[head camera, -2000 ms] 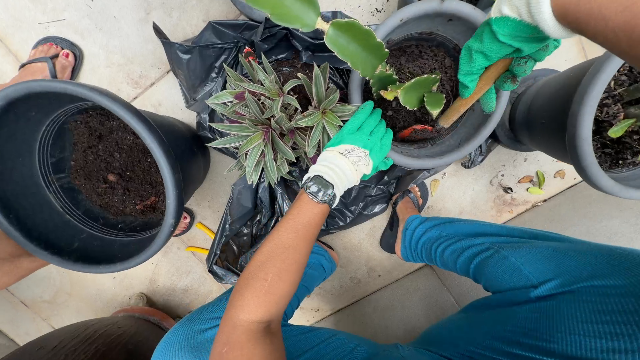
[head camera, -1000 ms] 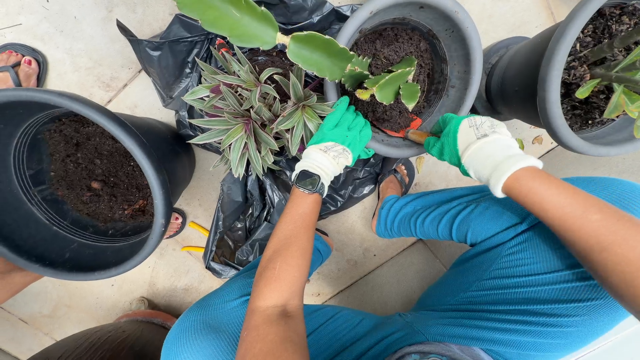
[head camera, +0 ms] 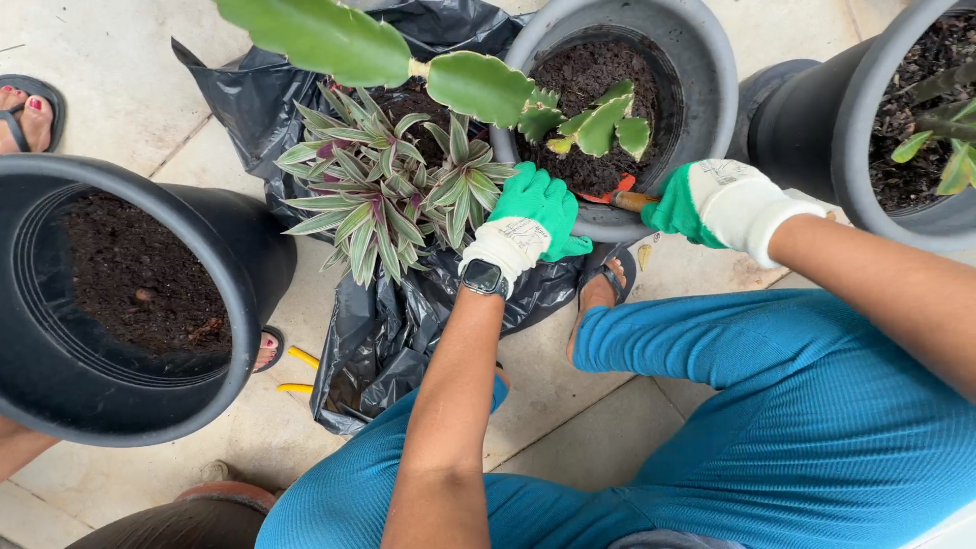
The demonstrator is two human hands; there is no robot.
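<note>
My left hand [head camera: 534, 217], in a green and white work glove, lies at the lower left rim of a grey plastic pot [head camera: 698, 84]; its fingertips may grip the rim, which I cannot tell. Gloved too, my right hand [head camera: 709, 202] grips the wooden handle of a hand trowel [head camera: 631, 200]. Its orange blade is partly in the dark soil [head camera: 595, 76] at the pot's near wall. A flat-stemmed green cactus [head camera: 480, 88] reaches across the rim into that pot. Left of my left hand, a striped green and purple leafy plant [head camera: 381, 191] stands on a black plastic bag [head camera: 389, 328].
A large dark pot [head camera: 244, 274] with soil stands at left, beside another person's sandalled feet [head camera: 34, 118]. Another potted plant [head camera: 846, 122] is at right. Yellow tool handles [head camera: 297, 387] lie on the tiles. A brown pot [head camera: 229, 496] is at bottom left.
My right hand has moved from the pot's right side to its near rim, and the trowel's handle now points right rather than up. My left hand stays near the rim.
</note>
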